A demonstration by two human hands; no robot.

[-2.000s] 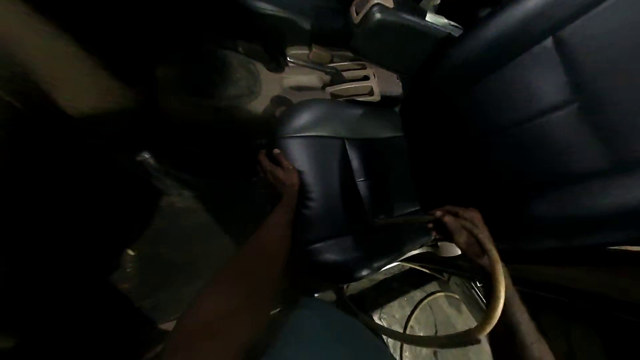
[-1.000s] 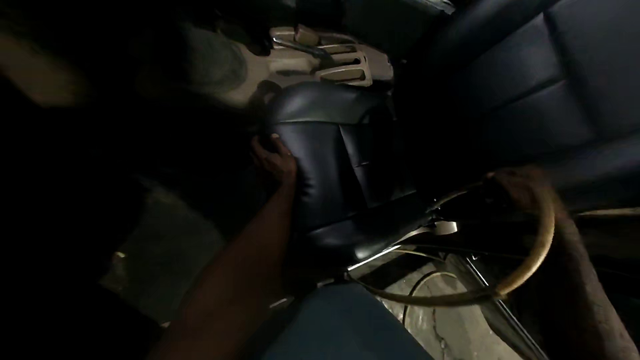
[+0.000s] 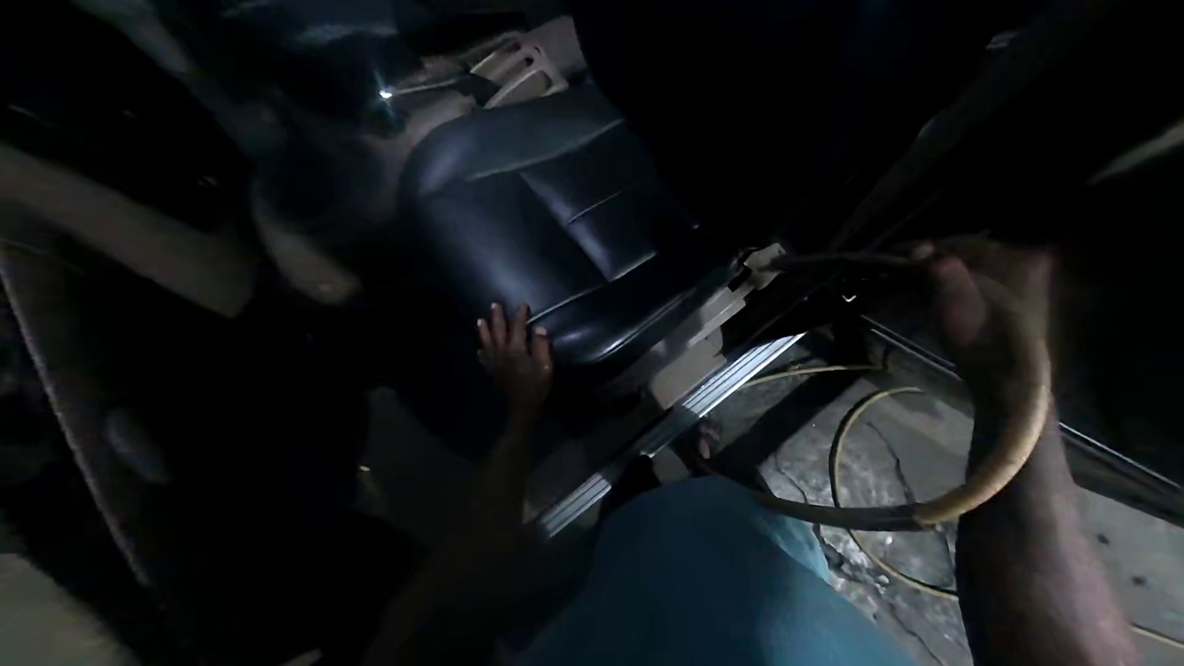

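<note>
My left hand [image 3: 518,356] rests with spread fingers on the near left edge of a black leather car seat cushion [image 3: 499,245]. Over at the right, my right hand [image 3: 985,287] is closed around a yellowish hose [image 3: 1031,407], which loops down past my forearm and back toward my leg. A thin dark length runs left from the fingers toward the seat's side; its tip is hard to make out. The fingers of this hand are blurred.
A metal door sill [image 3: 731,379] runs diagonally beside the seat. Beyond the cushion is a beige centre console [image 3: 523,69] with a lever. More hose [image 3: 837,444] coils over cracked concrete ground [image 3: 805,462] at the lower right. Deep shadow covers the footwell.
The view has shifted. My left hand has moved along the seat's edge to its near corner. My right hand, still holding the hose, has moved away from the seat toward the door opening.
</note>
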